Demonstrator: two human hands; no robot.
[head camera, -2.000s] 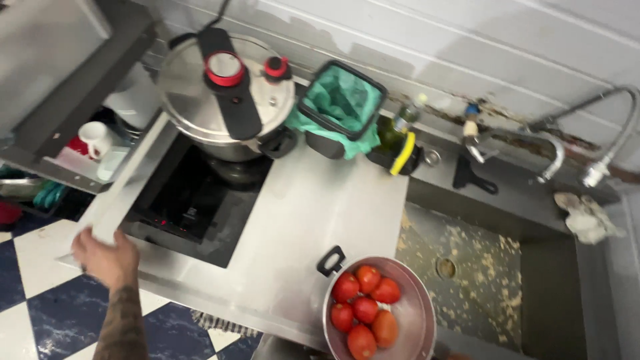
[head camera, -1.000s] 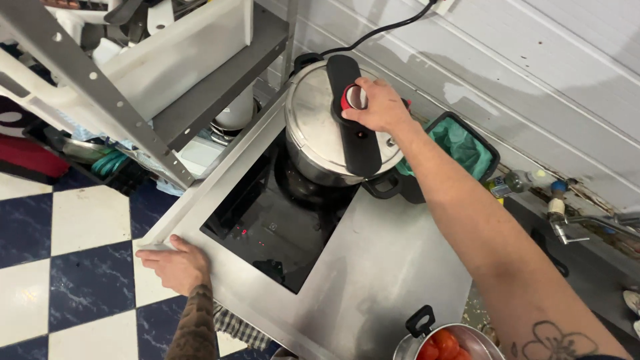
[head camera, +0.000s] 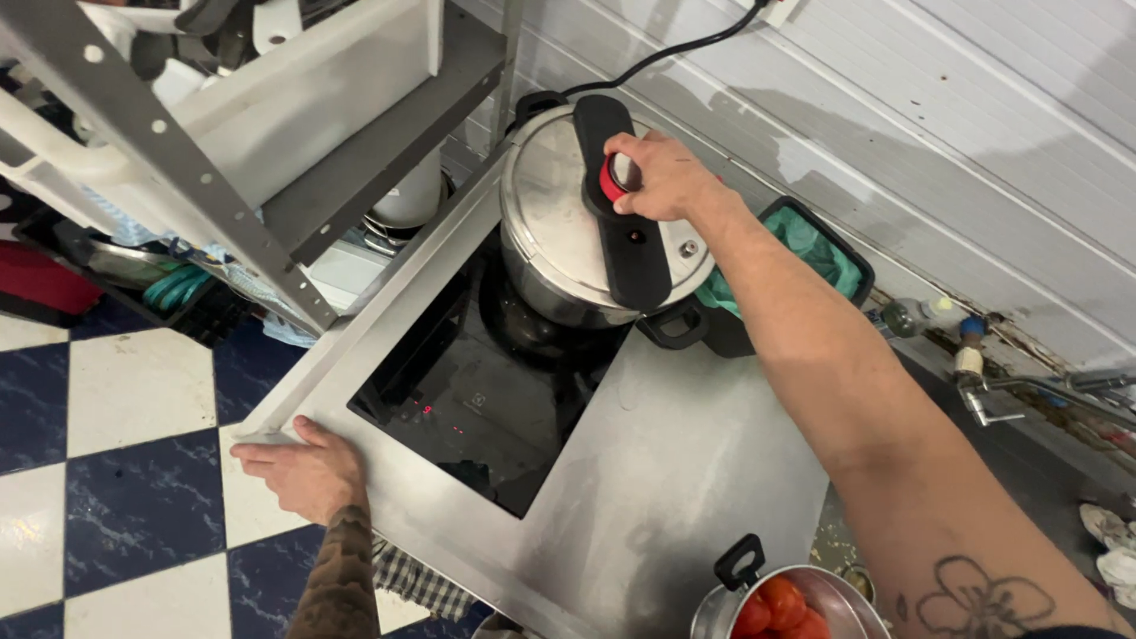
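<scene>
My right hand (head camera: 661, 177) grips the red-rimmed knob (head camera: 619, 177) in the middle of the black bar on the lid of a steel pressure cooker (head camera: 555, 213). The cooker sits at the back of a black glass cooktop (head camera: 479, 390), whose red display is lit. My left hand (head camera: 311, 470) lies on the front left corner of the steel counter (head camera: 621, 444), fingers over its edge. At the bottom, a metal pot (head camera: 856, 603) with a black handle holds several tomatoes (head camera: 781, 603), partly cut off by the frame.
Left of the counter stands a metal shelf (head camera: 390, 142) with a white bin (head camera: 311, 98) of utensils. Behind my right forearm are a green-lined black bin (head camera: 821, 248), a bottle (head camera: 907, 315) and a faucet (head camera: 981, 399). A black cable (head camera: 657, 58) runs along the wall. A checked cloth (head camera: 422, 577) hangs below the counter.
My right hand, out of view two seconds ago, came onto the cooker's knob and stays there. My left hand remains at the counter's edge. The view has swung left.
</scene>
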